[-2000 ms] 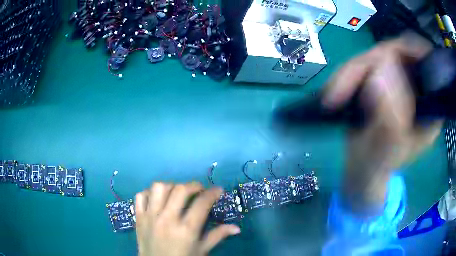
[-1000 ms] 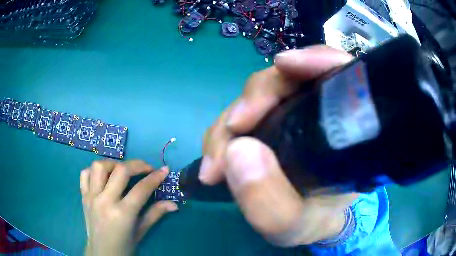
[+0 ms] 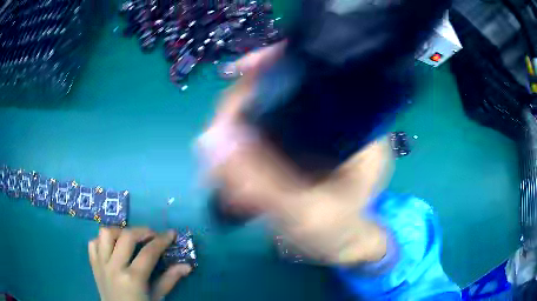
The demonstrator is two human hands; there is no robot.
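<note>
My right hand is blurred and gripped around the black electric screwdriver, raised over the mat in the middle. Its nose is blurred near the lower middle; I cannot tell what it points at. My left hand is at the lower left, with thumb and fingers holding the edges of a small dark camera board flat on the mat. A small white plug shows just above that board. Part of another dark board shows below my right hand.
A board strip lies at the left, above my left hand. A heap of lens holders is at the back, with stacked trays at the back left. A single camera module lies at the right. A white box with a red switch stands at the back right.
The screwdriver, which was at the board by my left fingertips, is now lifted away up and right in my right hand. My left hand still holds the board. The camera view has shifted.
</note>
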